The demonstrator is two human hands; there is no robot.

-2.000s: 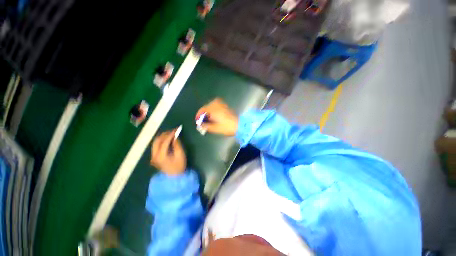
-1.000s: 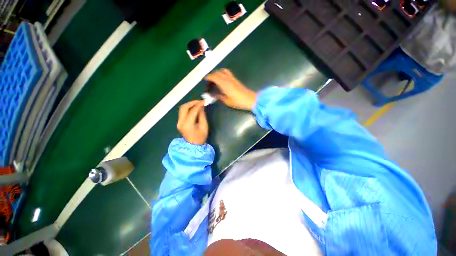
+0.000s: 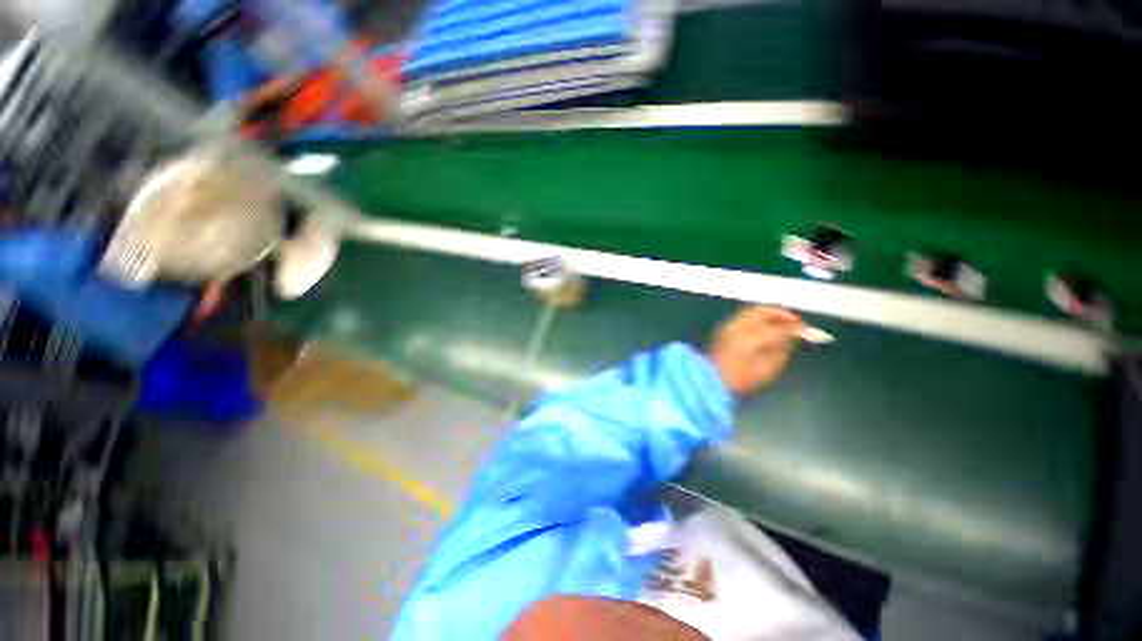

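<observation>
My left hand (image 3: 755,351) is at the near side of the belt rail, with a small white cloth (image 3: 814,336) pinched in its fingertips. My right hand is not in view. Three small dark modules with white edges (image 3: 820,251) (image 3: 948,274) (image 3: 1080,298) sit in a row on the green belt (image 3: 676,188), beyond the hand and to its right. They are blurred. My left hand does not touch them.
The bottle (image 3: 552,281) stands by the white rail (image 3: 676,276). The blue tray stack (image 3: 526,35) lies across the belt. A round cream fan (image 3: 200,213) is at the left, near a blurred blue-clad person (image 3: 75,282). A dark tray edge (image 3: 1122,463) shows at far right.
The view has swung left, bringing the fan and floor into sight. My right hand and the dark item it held have left the picture. My left hand, with the white cloth, is apart from them.
</observation>
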